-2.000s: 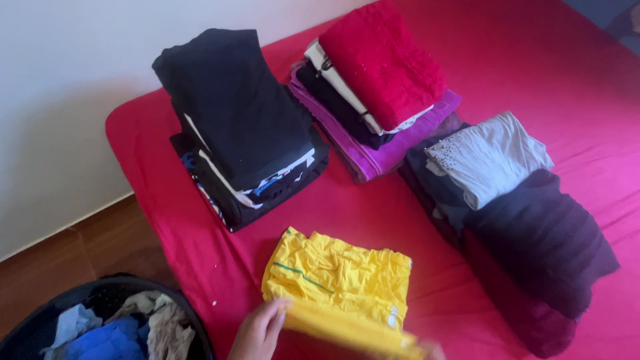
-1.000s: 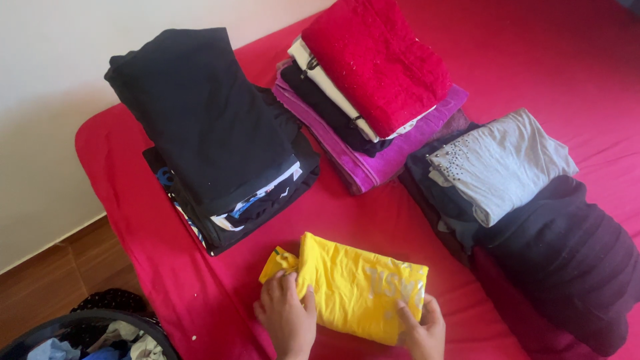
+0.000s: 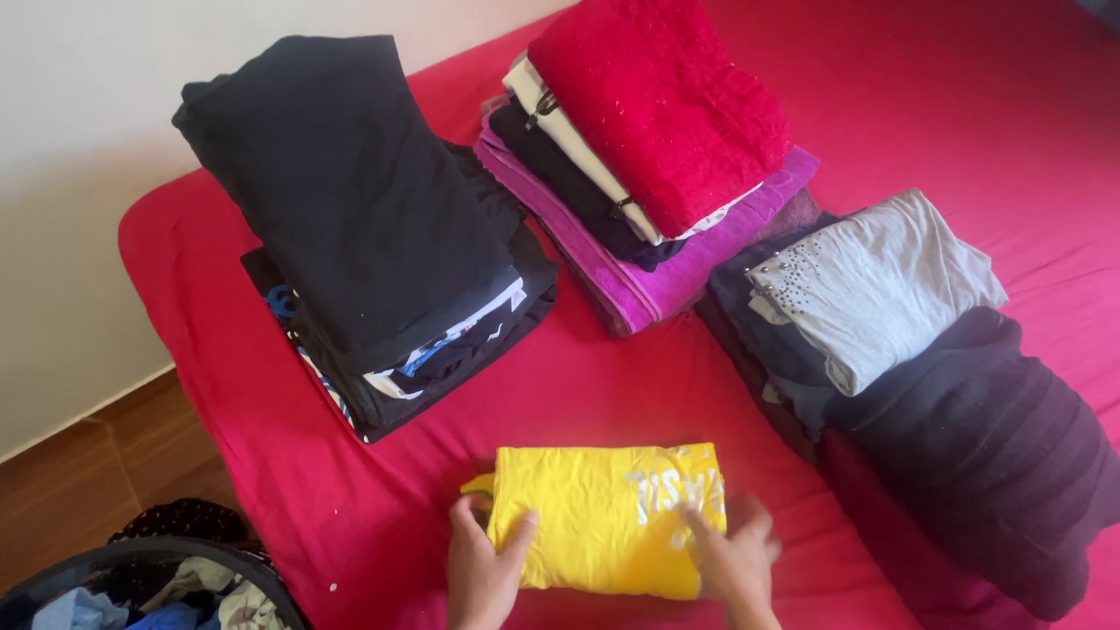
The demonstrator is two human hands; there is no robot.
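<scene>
A folded yellow garment (image 3: 595, 516) with pale printed lettering lies near the front of the red-sheeted bed. My left hand (image 3: 490, 551) holds its left edge, the thumb on top and the fingers partly hidden beneath. At its right end is my right hand (image 3: 739, 551), slightly blurred, with thumb and fingers spread and the thumb over the print; whether it grips the cloth I cannot tell. Behind the yellow garment, to the left, stands a pile of folded black clothes (image 3: 350, 210).
A red garment (image 3: 665, 114) tops a pile with a purple towel (image 3: 682, 284) at the back. On the right, a grey studded shirt (image 3: 884, 289) and a dark garment (image 3: 980, 446) lie on more clothes. A dark basket (image 3: 201, 549) of clothes stands at lower left, beside the bed (image 3: 647, 381).
Two seconds ago the yellow cloth was partly spread out, with a part of it lifted; now it is a compact folded bundle. Since one second ago it has been turned straighter.
</scene>
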